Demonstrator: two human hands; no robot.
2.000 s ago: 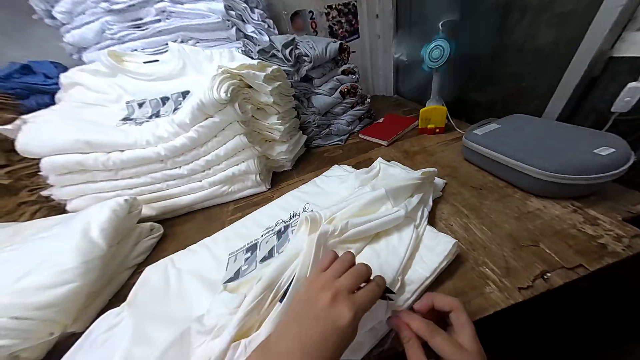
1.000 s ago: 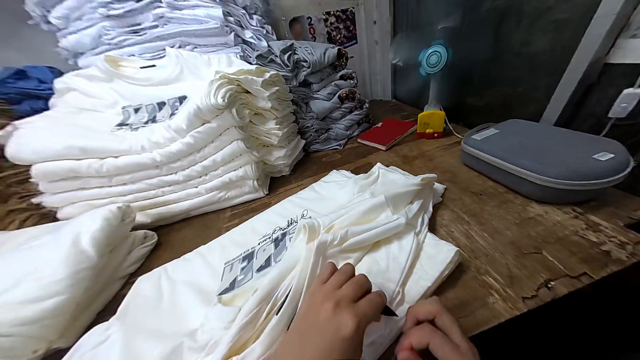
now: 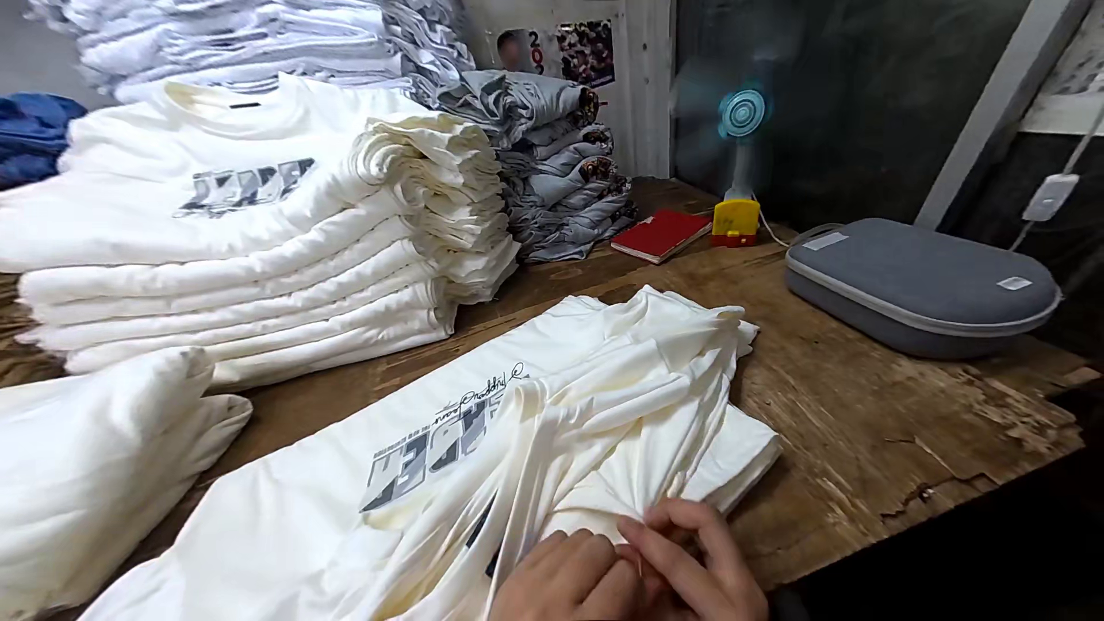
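Observation:
Near the front edge of the table, my left hand (image 3: 569, 580) is curled on the bunched fabric of a white T-shirt (image 3: 604, 431). Close against it, my right hand (image 3: 694, 561) pinches the same fabric between thumb and forefinger. The bunched shirt lies on a flat white T-shirt with a grey printed design (image 3: 423, 466). A dark neck label shows among the folds left of my left hand. Whether anything small is between the fingers is hidden.
A tall stack of folded white T-shirts (image 3: 259, 276) stands at left, with grey folded garments (image 3: 561, 172) behind it. A red notebook (image 3: 660, 235), a small fan (image 3: 740, 164) and a grey zippered case (image 3: 923, 276) sit toward the back right. More white cloth (image 3: 95, 466) lies front left.
My hands have come together at the bunched fabric; earlier they were a little apart. The dark thing that showed at my left hand's fingertips is no longer visible.

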